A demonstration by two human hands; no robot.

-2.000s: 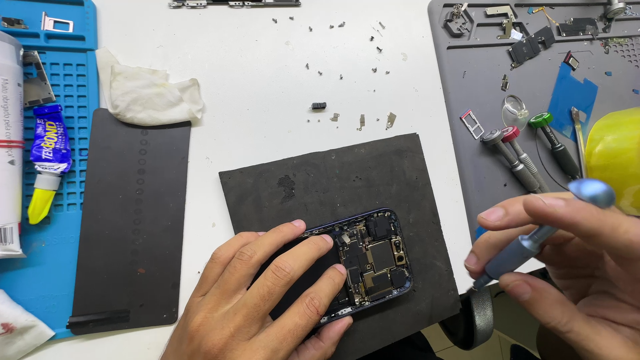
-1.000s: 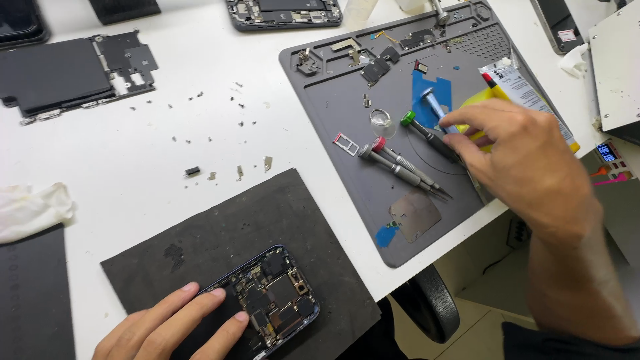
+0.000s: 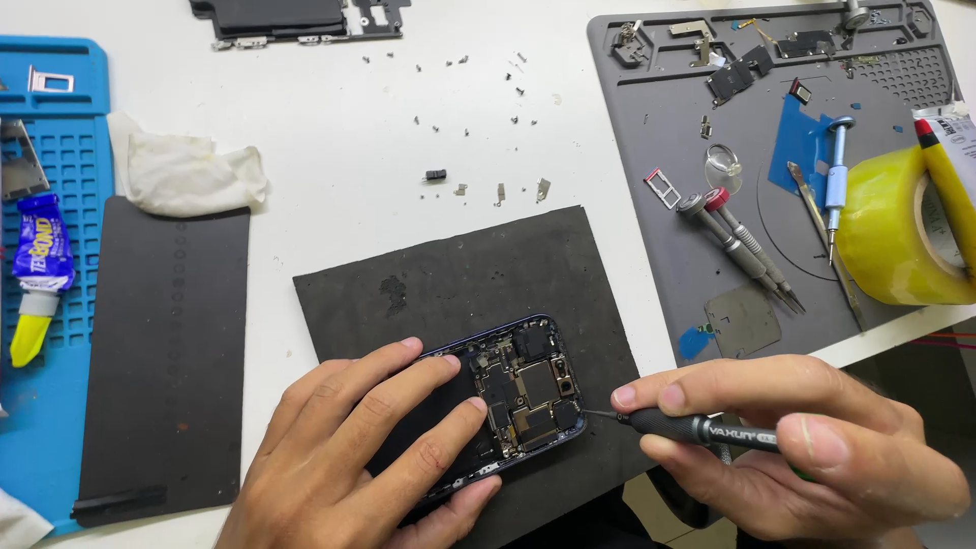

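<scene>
An opened smartphone [image 3: 534,389] with its circuit board bare lies on a black foam mat [image 3: 473,267]. My left hand [image 3: 381,450] rests across the lower part of the phone, its fingers on the dark inner area and its thumb along the near edge. In my right hand [image 3: 785,442] is a black precision screwdriver [image 3: 671,425], pinched between thumb and fingers. Its thin tip reaches the phone's right end; whether it touches a screw there I cannot tell. A light-blue screwdriver [image 3: 837,175] lies on the grey work mat.
Tiny screws [image 3: 521,91] and small metal brackets [image 3: 542,188] lie loose on the white table behind the foam mat. On the grey mat [image 3: 732,152] are two silver screwdrivers [image 3: 740,244], a metal spudger [image 3: 820,236] and yellow tape [image 3: 877,229]. A glue tube [image 3: 42,267] lies left.
The light-blue screwdriver, held in my right hand earlier, now lies on the grey mat. My right hand has come back to the phone with a black screwdriver. My left hand stays on the phone.
</scene>
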